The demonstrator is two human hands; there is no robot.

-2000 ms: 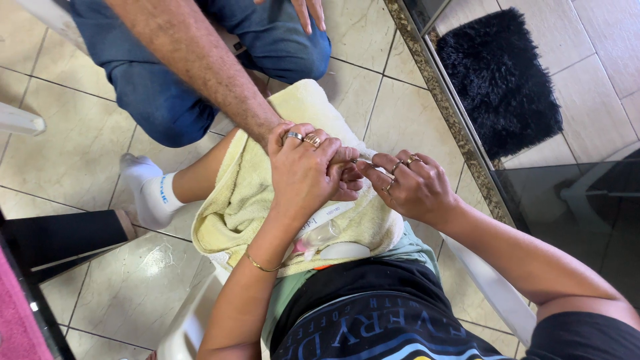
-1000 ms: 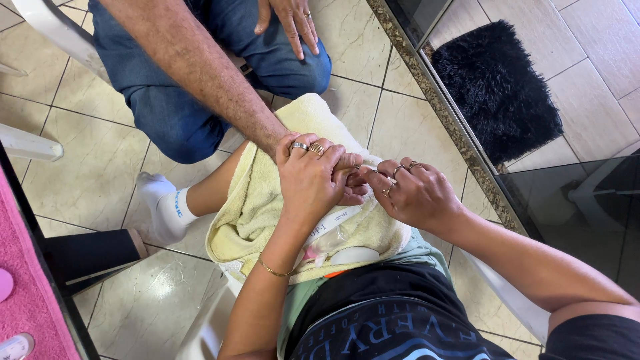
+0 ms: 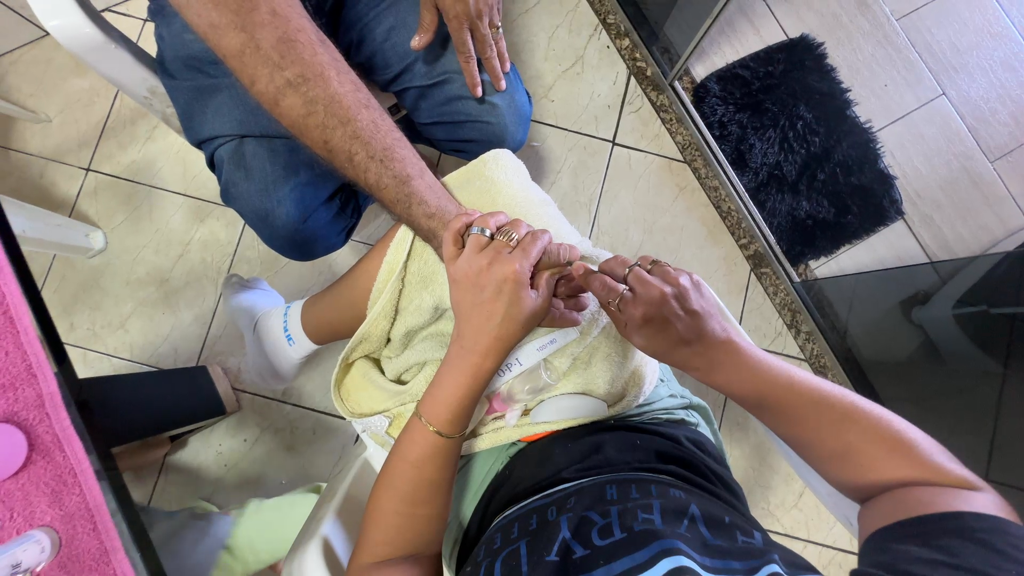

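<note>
My left hand [image 3: 496, 280], with rings on two fingers, is closed around the hand [image 3: 562, 292] of a person seated opposite. My right hand [image 3: 652, 304] is at that person's fingertips, its thumb and forefinger pinched together; whether a small tool sits between them is hidden. Under the hands a pale yellow towel [image 3: 408, 320] covers my lap. On it lie a white OPI nail file [image 3: 538, 352], a clear plastic item [image 3: 532, 384] with a pink part, and a white oval object [image 3: 569, 408].
The other person's free hand [image 3: 472, 36] rests on a knee in jeans. At left are a pink towel [image 3: 48, 480] on a dark-edged table and white plastic chair parts [image 3: 56, 228]. A glass panel [image 3: 920, 344] and a black shaggy mat [image 3: 800, 148] are at right.
The other person's free hand has come further into view over the knee. My hands keep nearly the same hold. The view has shifted a little to the left.
</note>
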